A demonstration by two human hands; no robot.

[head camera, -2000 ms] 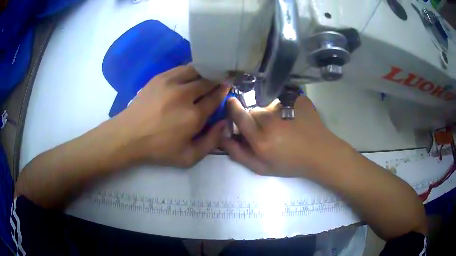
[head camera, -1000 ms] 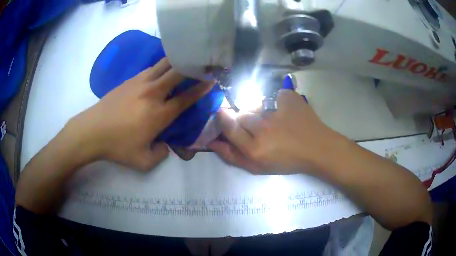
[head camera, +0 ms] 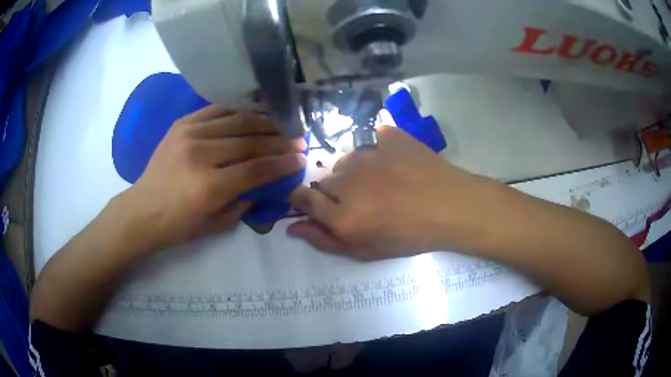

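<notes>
The blue fabric piece (head camera: 151, 121) lies on the white tabletop left of the needle area. Its rounded end points to the far left and its other part runs under my left hand. My left hand (head camera: 221, 158) lies on the fabric with its fingertips at the machine's needle area. My right hand (head camera: 375, 191) is just right of it, its thumb and fingers at the fabric's right edge. The presser foot area (head camera: 324, 132) is partly hidden by glare and metal parts. A small blue piece (head camera: 416, 121) lies behind my right hand.
The sewing machine head (head camera: 471, 44) spans the top, with a shiny metal bar (head camera: 271, 66) and tension knob (head camera: 375, 37). A printed ruler (head camera: 294, 298) runs along the table's front. Blue fabric (head camera: 44, 44) is at the upper left, red wires (head camera: 655, 224) at right, clear plastic (head camera: 533, 339) below.
The machine head appears further left as the view shifts. My left fingers have moved over the fabric's near part, covering more of it. More of the small blue piece behind my right hand shows.
</notes>
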